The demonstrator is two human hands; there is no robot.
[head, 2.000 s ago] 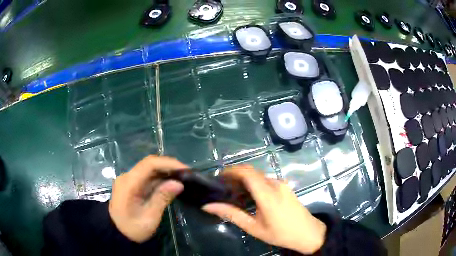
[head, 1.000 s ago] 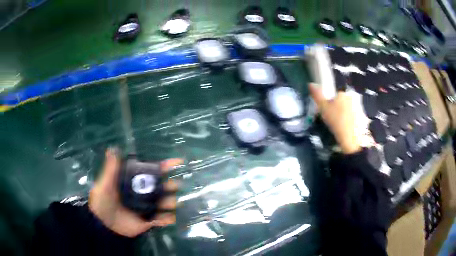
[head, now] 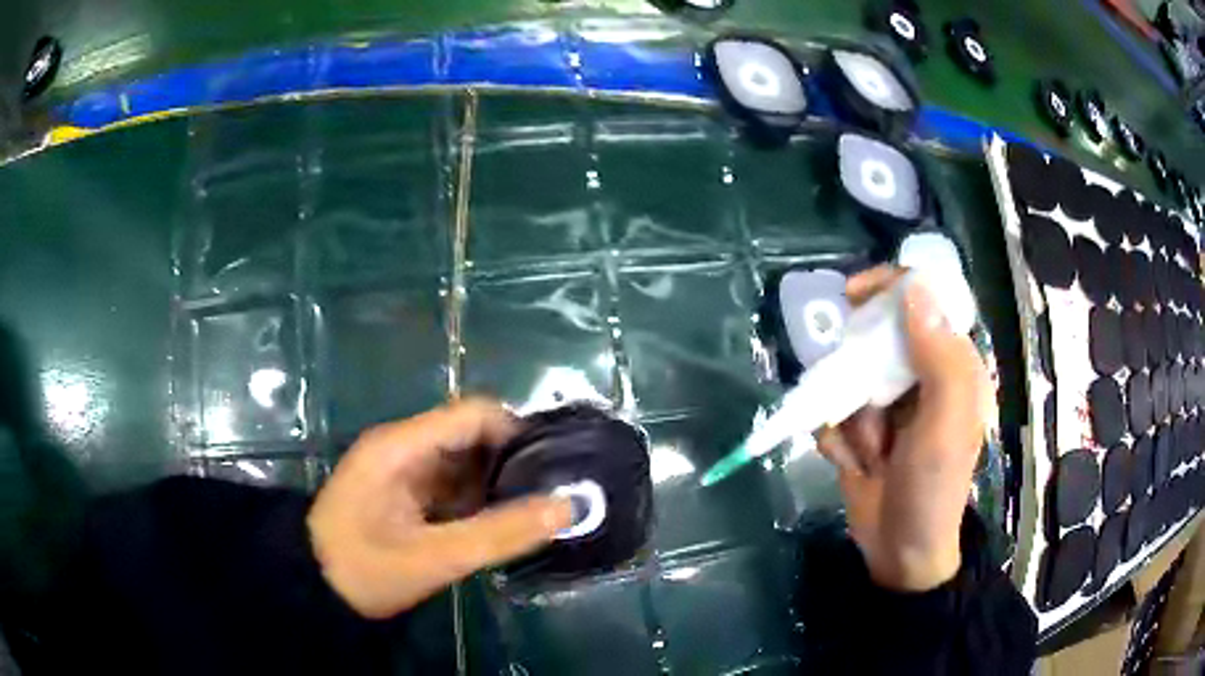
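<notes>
My left hand (head: 423, 508) holds a black oval housing unit (head: 601, 456) over the clear tray, thumb lying across its face beside the white centre ring. My right hand (head: 925, 423) grips a white glue bottle (head: 852, 370). Its green needle tip (head: 726, 468) points down and left, a short way right of the unit, not touching it. Grey-faced units (head: 877, 177) stand beyond the right hand. One of them (head: 809, 312) is partly behind the bottle and fingers.
A clear pocketed tray (head: 529, 310) covers the green bench. A white pad sheet (head: 1069, 383) with rows of black oval pads (head: 1073, 490) stands at right. Beyond the blue edge (head: 330, 66), a green belt carries black units (head: 969, 49). A cardboard box (head: 1103, 650) shows at lower right.
My right hand has picked up the glue bottle from beside the pad sheet and brought it left towards the unit. My left hand's thumb now lies over the unit's face. The view has shifted.
</notes>
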